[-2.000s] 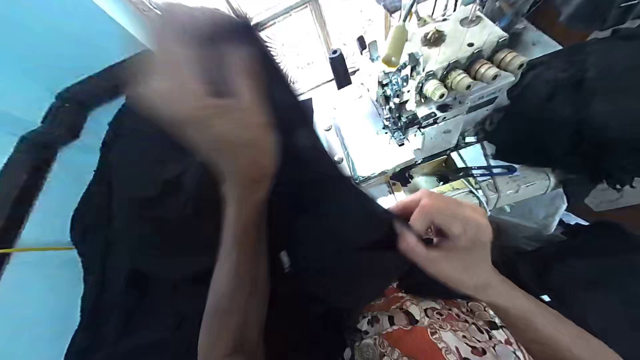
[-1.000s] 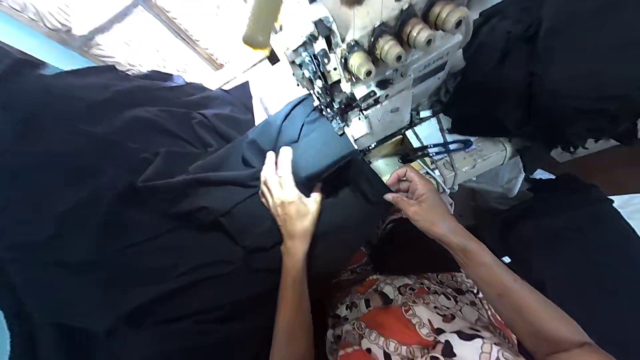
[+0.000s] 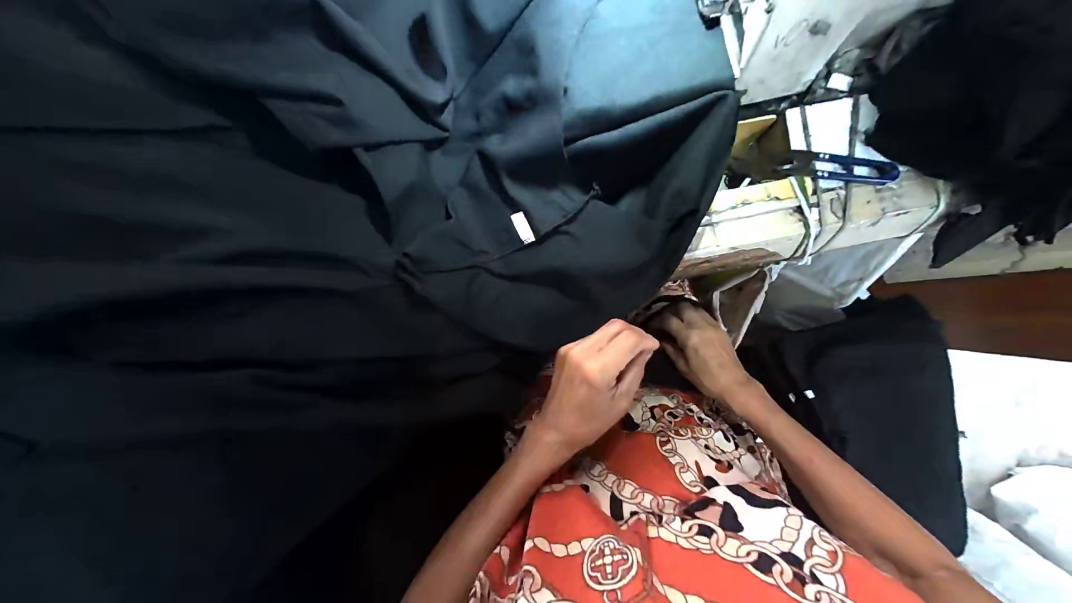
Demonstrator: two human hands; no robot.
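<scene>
Black fabric (image 3: 276, 335) with seams, folds and a small white label (image 3: 522, 227) covers the left and the upper middle of the head view. My left hand (image 3: 599, 373) is at the cloth's lower right edge, thumb and fingertips pinched together; whether something thin is between them cannot be told. Just right of it, my right hand (image 3: 697, 347) has its fingers bent down over dark material near the lap, and the fingertips are partly hidden. At the top, part of the sewing machine (image 3: 787, 50) shows beside the cloth.
Blue-handled thread snips (image 3: 854, 169) lie on the machine's table edge (image 3: 879, 213), which has cords around it. Dark cloth (image 3: 980, 109) hangs at the upper right. More black cloth (image 3: 888, 419) is at the right, beside white material (image 3: 1013, 435).
The view has shifted down and closer. My left hand has left the top of the black fabric and is now beside my right hand near the lap. The white label has come into view.
</scene>
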